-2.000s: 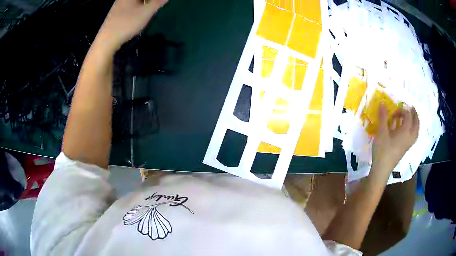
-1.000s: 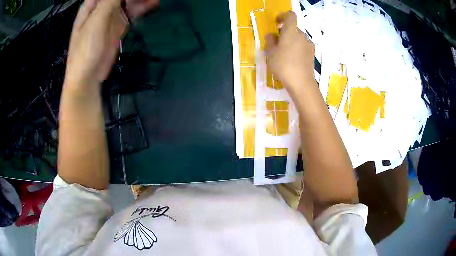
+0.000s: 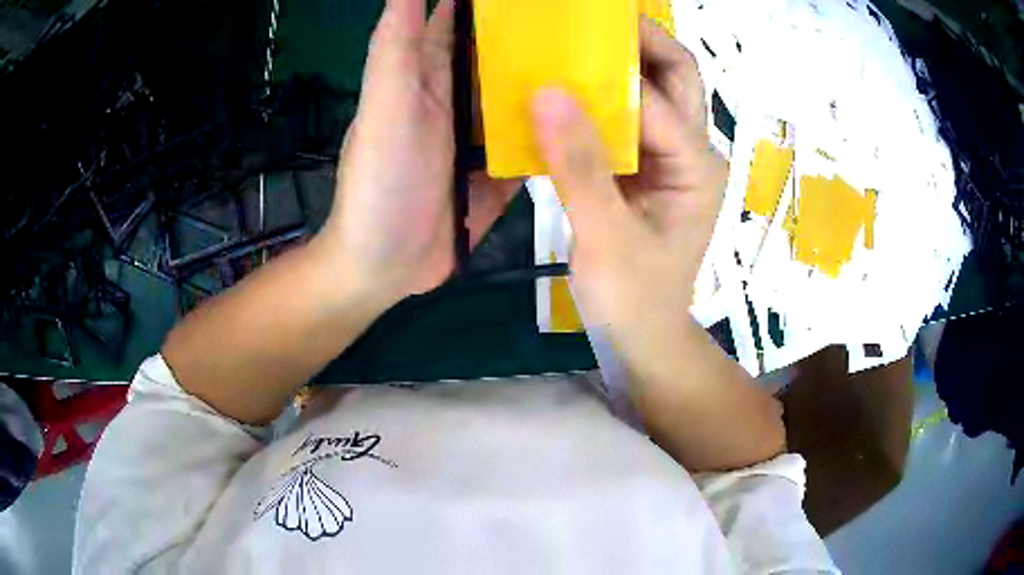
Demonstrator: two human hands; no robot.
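Note:
My left hand point(image 3: 399, 169) holds a black plastic frame point(image 3: 462, 213) near the top centre, gripping it along its left side. My right hand point(image 3: 640, 191) holds a yellow die-cut piece point(image 3: 558, 67), thumb on its face. The piece lies over the upper part of the frame as seen from here; whether they touch cannot be told. The frame's lower bar reaches right to my right wrist. The sticker sheet point(image 3: 561, 309) lies below, mostly hidden by my right hand and the yellow piece.
A white pile of liners point(image 3: 887, 191) spreads at right, with loose yellow pieces point(image 3: 831, 222) on it. A dark tangled heap of frames point(image 3: 146, 236) lies at left. More black tangle is at far right. A brown cardboard box point(image 3: 853, 438) stands below the table edge.
My left hand has moved right and now holds a frame. My right hand has left the sheet's white lattice and now holds a yellow piece. The hands are close together.

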